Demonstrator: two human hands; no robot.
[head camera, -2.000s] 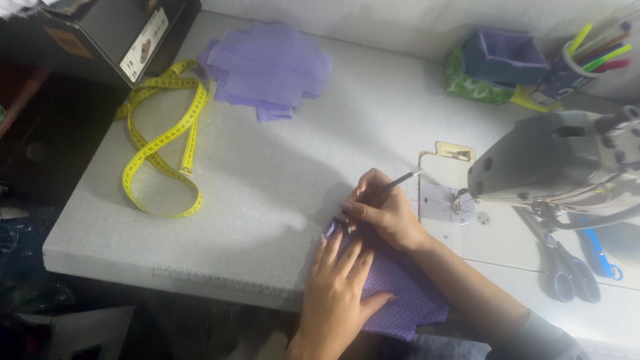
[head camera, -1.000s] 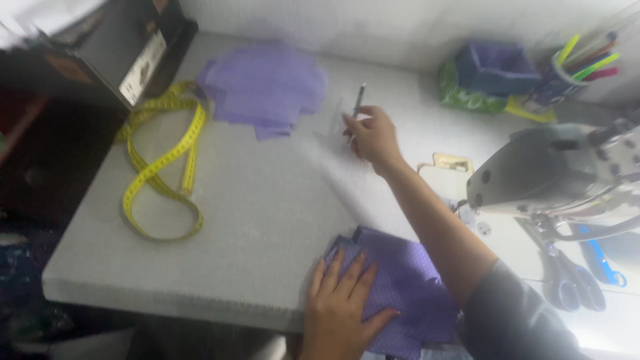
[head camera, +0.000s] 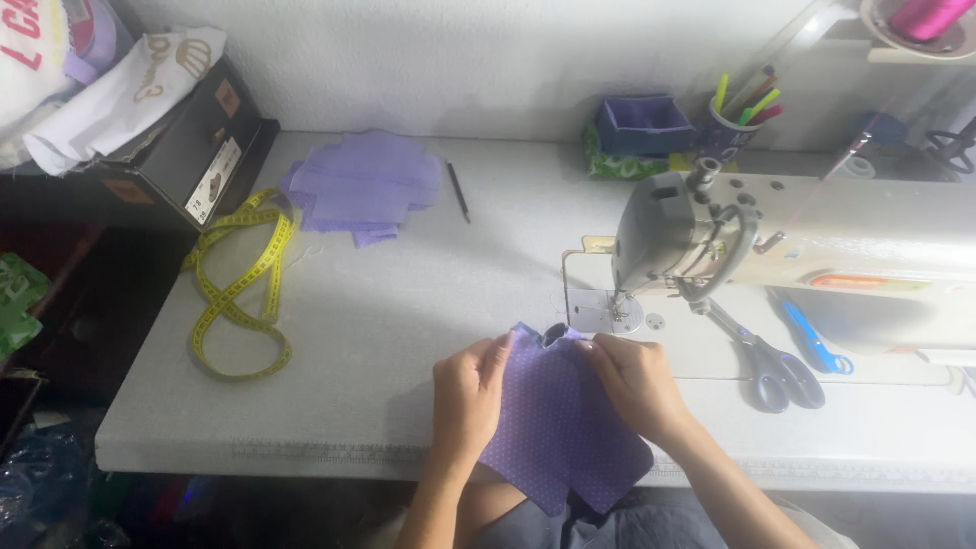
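Note:
A purple dotted fabric piece (head camera: 564, 427) hangs between my two hands at the table's front edge, its top edge bunched with a darker layer showing. My left hand (head camera: 471, 396) pinches its upper left corner, and my right hand (head camera: 637, 385) pinches the upper right. Just behind the cloth are the needle and presser foot of a sewing machine (head camera: 686, 236). A dark pencil (head camera: 458, 192) lies farther back, beside a stack of purple fabric pieces (head camera: 366, 187). Looped on the left of the table is a yellow tape measure (head camera: 236, 301).
Scissors (head camera: 770, 366) and a small blue-handled tool (head camera: 816, 335) lie under the machine arm. A cup of pens (head camera: 732, 126) and a purple fabric box (head camera: 644, 126) stand by the wall. At back left is a black cardboard box (head camera: 183, 160) with cloths on top.
My right hand has let go of the pencil, which lies by the fabric stack, and has come back to the cloth. Both hands now hold the cloth up by its top edge.

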